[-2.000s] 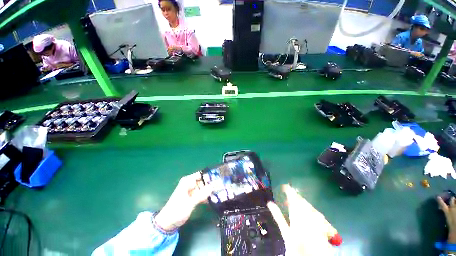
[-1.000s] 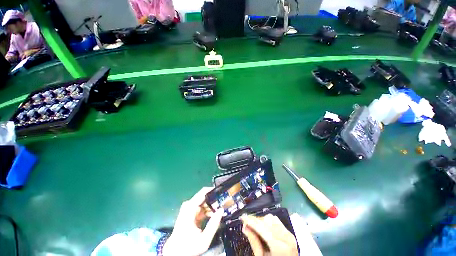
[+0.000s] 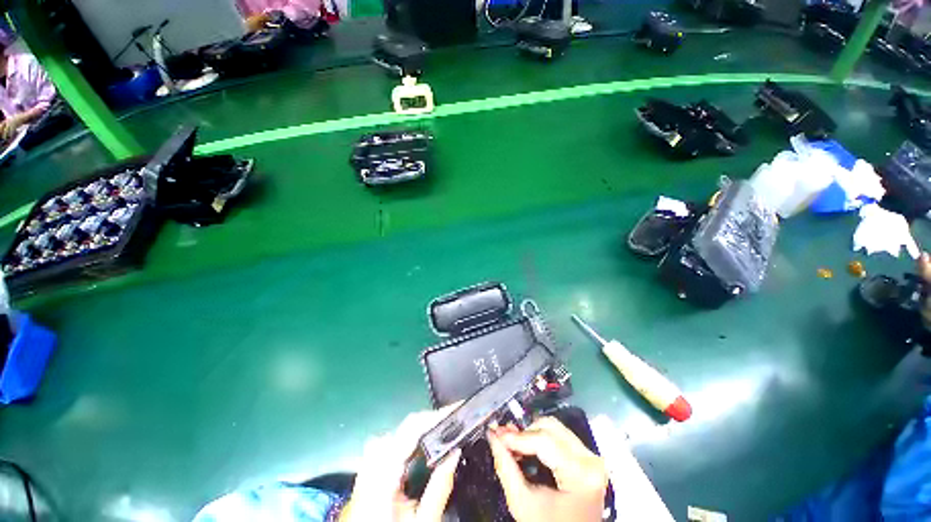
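Note:
A black hinged device housing lies open in front of me, with its small flip lid at the far end. My left hand holds the near-left end of a flat black inner plate, tilted up on its edge over the housing. My right hand is over the near section, fingertips pinched at small wires or a connector just under the plate. The fingers hide most of the wiring. A screwdriver with a pale handle and red end lies to the right of the housing.
A component tray and an open case stand left. Another case is at the back centre. A bagged unit, white cloths and cases are right. A blue bin is at the left edge. Another person's sleeve shows lower right.
The screwdriver left my right hand and now lies on the bench. The plate has turned from showing its board to nearly edge-on. My right fingertips have moved to its underside. The view has tilted down.

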